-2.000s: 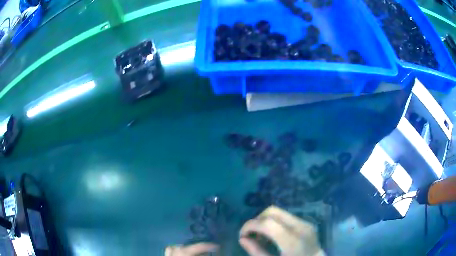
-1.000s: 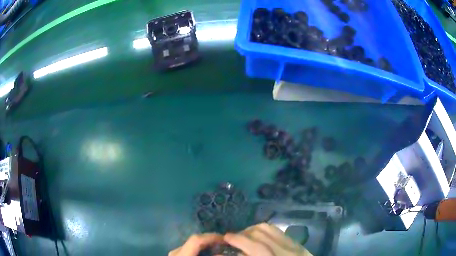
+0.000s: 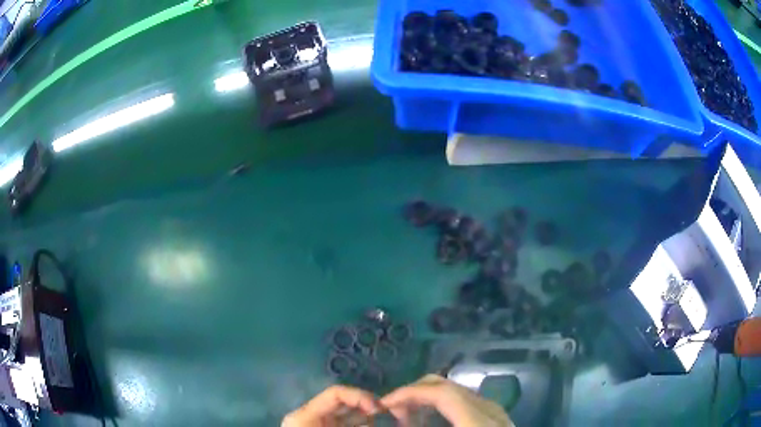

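My left hand [image 3: 332, 407] and my right hand [image 3: 451, 404] are together at the bottom edge, partly cut off, fingertips nearly touching. A small dark part shows faintly between them; what it is cannot be made out. Thinner rings [image 3: 367, 337] lie in a small cluster just above my left hand. A loose pile of small black round parts [image 3: 492, 283] lies further up and right. The flat grey holding fixture [image 3: 546, 354] with a cutout lies at the near edge, beside and partly behind my right hand.
A black plastic housing [image 3: 292, 79] stands at upper left-centre. A blue bin [image 3: 534, 100] with black rings sits at upper right, a second blue bin [image 3: 734, 129] beside it. The screw feeder [image 3: 705, 242] and orange electric screwdriver [image 3: 748, 337] are at right. A boxed device [image 3: 52, 342] is far left.
My hands came together at the bottom edge from apart, my right hand moving left from beside the fixture. The camera view has shifted, and the housing appears further right than at first.
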